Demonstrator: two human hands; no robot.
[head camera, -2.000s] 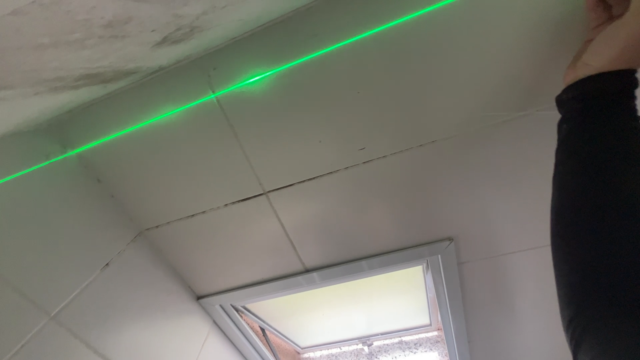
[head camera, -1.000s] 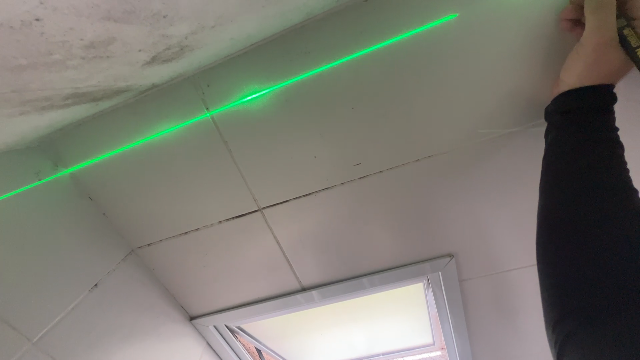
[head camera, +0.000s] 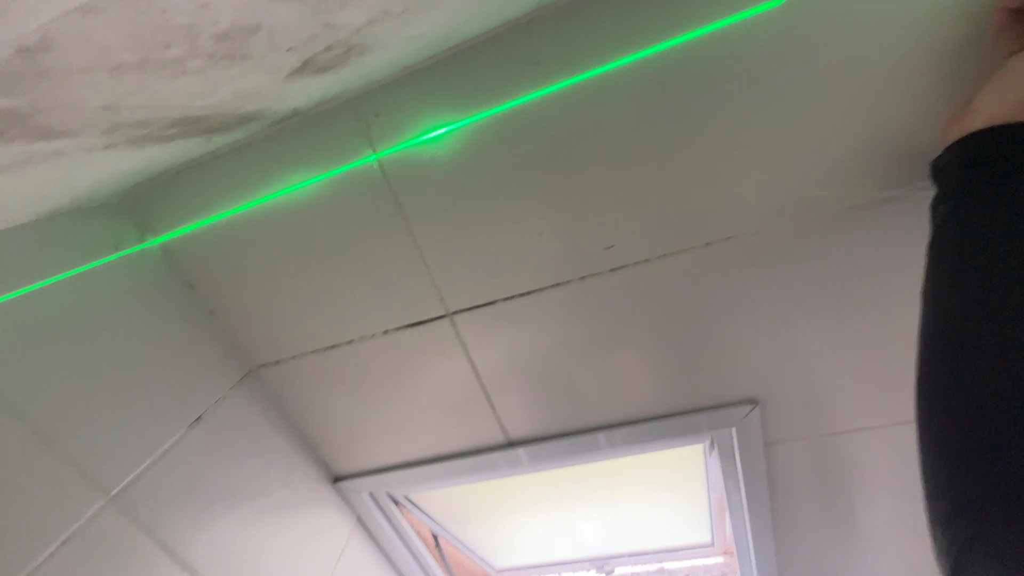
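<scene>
One hand, which I take as my right hand (head camera: 992, 92), is at the upper right edge, raised near the tiled wall, its wrist coming out of a black sleeve. Its fingers are mostly cut off by the frame, and whether it holds anything is hidden. My left hand is not in view. A bright green laser line (head camera: 576, 78) runs slanting across the wall tiles (head camera: 680, 152), from the left edge up toward the top right, with a brighter spot left of its middle.
A tilted-open window with a frosted pane (head camera: 584, 508) in a light frame (head camera: 624, 432) is at the bottom. The ceiling (head camera: 200, 72) at upper left has dark stains. Dark grout joints (head camera: 448, 314) cross the tiles, and the walls meet in a corner at left.
The raised hand, further in view a second ago beside a dark and yellow object, is now mostly beyond the right edge. That object is out of view.
</scene>
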